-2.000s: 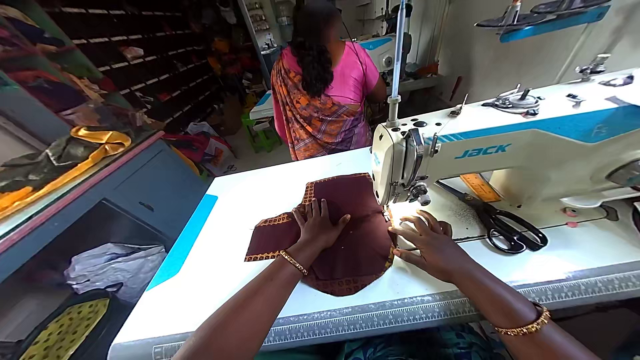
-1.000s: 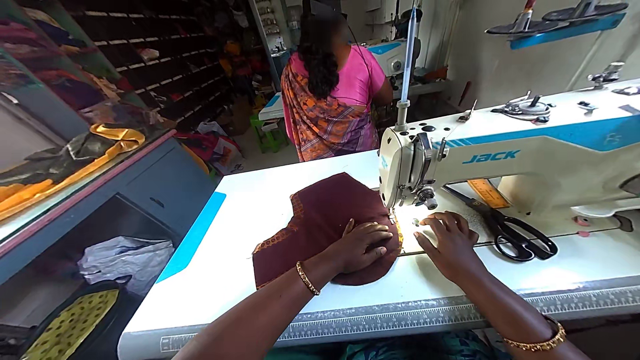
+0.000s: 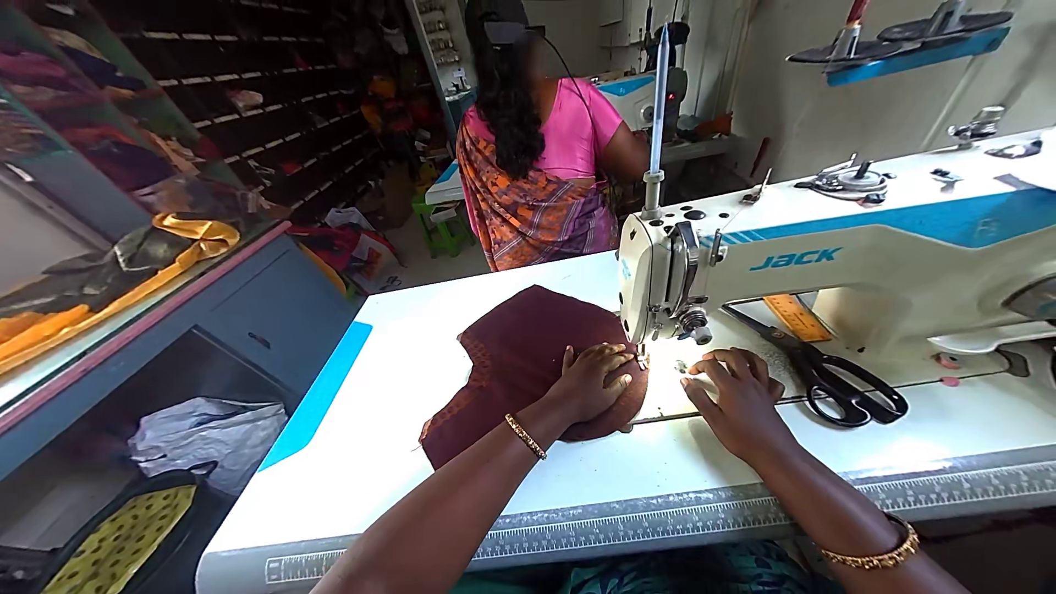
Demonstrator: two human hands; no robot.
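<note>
A maroon fabric piece (image 3: 536,346) with a patterned border lies on the white table, its right edge at the needle area of a Jack sewing machine (image 3: 775,256). My left hand (image 3: 592,384) rests flat on the cloth, fingers spread, just left of the presser foot (image 3: 643,355). To the right of the foot, my right hand (image 3: 737,396) touches the lit machine bed, fingers bent and off the maroon cloth. Black-handled scissors (image 3: 825,375) lie right of that hand, beside an orange ruler (image 3: 796,318) under the machine arm.
A measuring scale (image 3: 643,524) runs along the table's front edge. Beyond the table a person (image 3: 569,132) faces away at another machine. On the left stands a blue counter (image 3: 256,305) with yellow and dark cloth (image 3: 107,280) on top. Thread stands (image 3: 850,49) hang upper right.
The maroon cloth has turned beneath my left hand, which has moved from its middle to near the presser foot. My right hand, on the cloth's edge two seconds ago, is now away from it.
</note>
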